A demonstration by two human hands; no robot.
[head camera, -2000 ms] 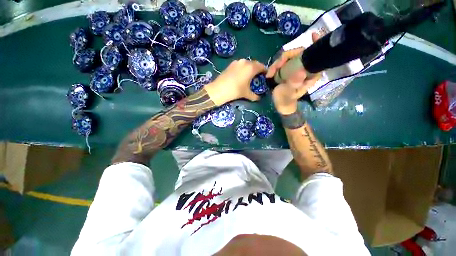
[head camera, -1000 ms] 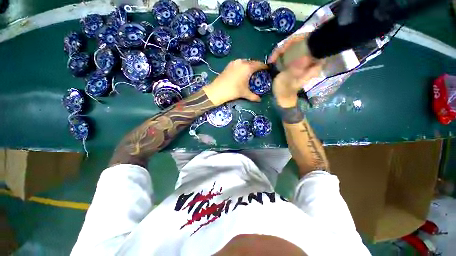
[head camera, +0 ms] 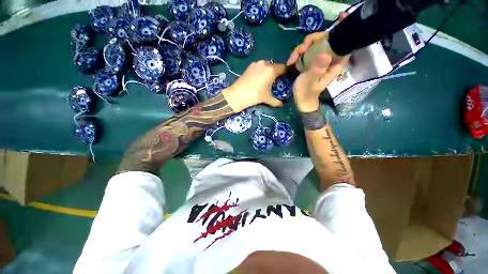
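Note:
My left hand [head camera: 258,84] holds a round blue-and-white patterned unit [head camera: 282,86] between its fingers, above the green bench. My right hand [head camera: 315,75] is around the beige grip of a black powered screwdriver [head camera: 369,28], which tilts up to the right. The driver's front end is at the held unit's upper right side; the bit is hidden by my fingers. A silver-white screw feeder [head camera: 369,67] stands behind the driver, right of my hands. No screw can be made out.
Many patterned units with white cords [head camera: 149,63] are piled at the left and centre. Several more [head camera: 262,138] lie near the front edge beside a pale tag [head camera: 222,145]. A red pack [head camera: 476,111] lies far right. Open cardboard boxes [head camera: 412,203] stand below the bench edge.
The driver has shifted slightly against the feeder, more of which now shows. The view has moved a little. Both hands keep hold of the unit and the driver.

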